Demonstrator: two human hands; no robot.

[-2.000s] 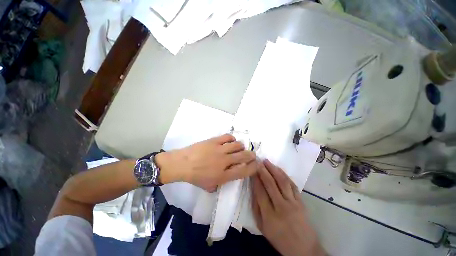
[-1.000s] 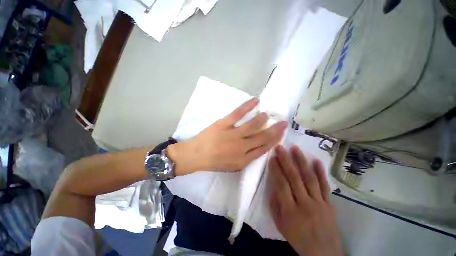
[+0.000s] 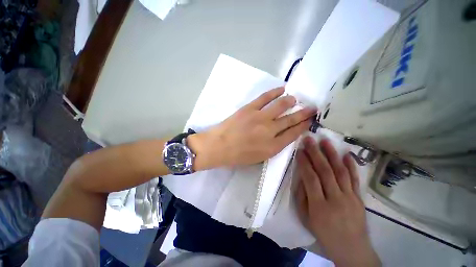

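Note:
A white fabric panel [image 3: 213, 190] lies on the machine bed and hangs toward my lap. A narrow folded white strip [image 3: 267, 190] with a beaded-looking edge runs down it between my hands. My left hand [image 3: 256, 130], with a wristwatch, lies flat on the panel, fingers spread, fingertips beside the presser foot and needle area [image 3: 314, 124]. My right hand [image 3: 329, 190] lies flat on the cloth right of the strip, fingers nearly together. The fingertips partly hide the spot under the needle.
The cream sewing machine head [image 3: 412, 94] with blue JUKI lettering fills the right. A folded white stack [image 3: 134, 206] lies below my left forearm. A brown wooden edge [image 3: 96, 57] is at left. More white pieces [image 3: 159, 6] lie at the far edge.
The view has moved closer to the machine. The panel and both hands have moved toward the needle, and my left fingertips now lie beside it. The strip now lies flatter.

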